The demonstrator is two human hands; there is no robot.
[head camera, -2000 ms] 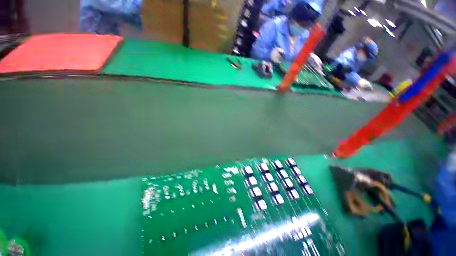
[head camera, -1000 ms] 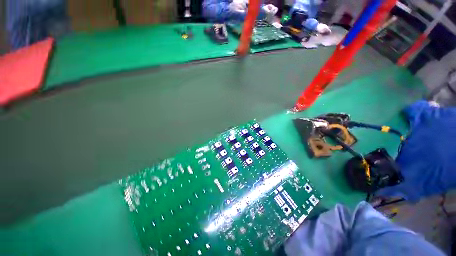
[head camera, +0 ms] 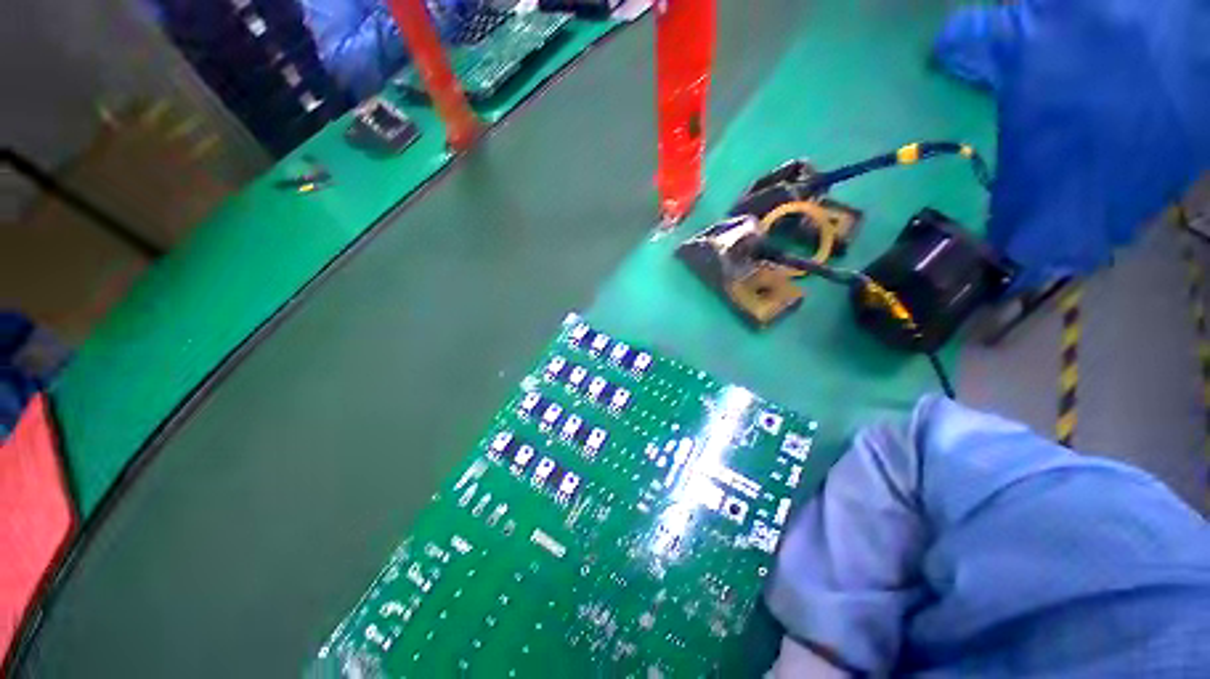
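A large green circuit board [head camera: 597, 531] lies on the green mat in front of me, with a four-by-four group of black parts with pale centres near its far end and a bright glare strip across it. My right arm shows as a light blue sleeve at the lower right, against the board's right edge. Of my right hand at most a blurred pale patch [head camera: 803, 663] shows at the bottom edge, so its grip cannot be made out. My left hand is out of the picture.
Beyond the board stand a soldering iron stand [head camera: 770, 252] with a yellow ring and a black housing [head camera: 929, 279] with cords. A red post [head camera: 683, 120] rises by the dark green strip [head camera: 305, 398]. Another person's blue sleeve [head camera: 1101, 120] is at upper right. A red pad [head camera: 33, 517] lies far left.
The view has swung right, so the board appears turned and the stand and housing sit nearer the top centre. My right sleeve has come into view since the earliest frame.
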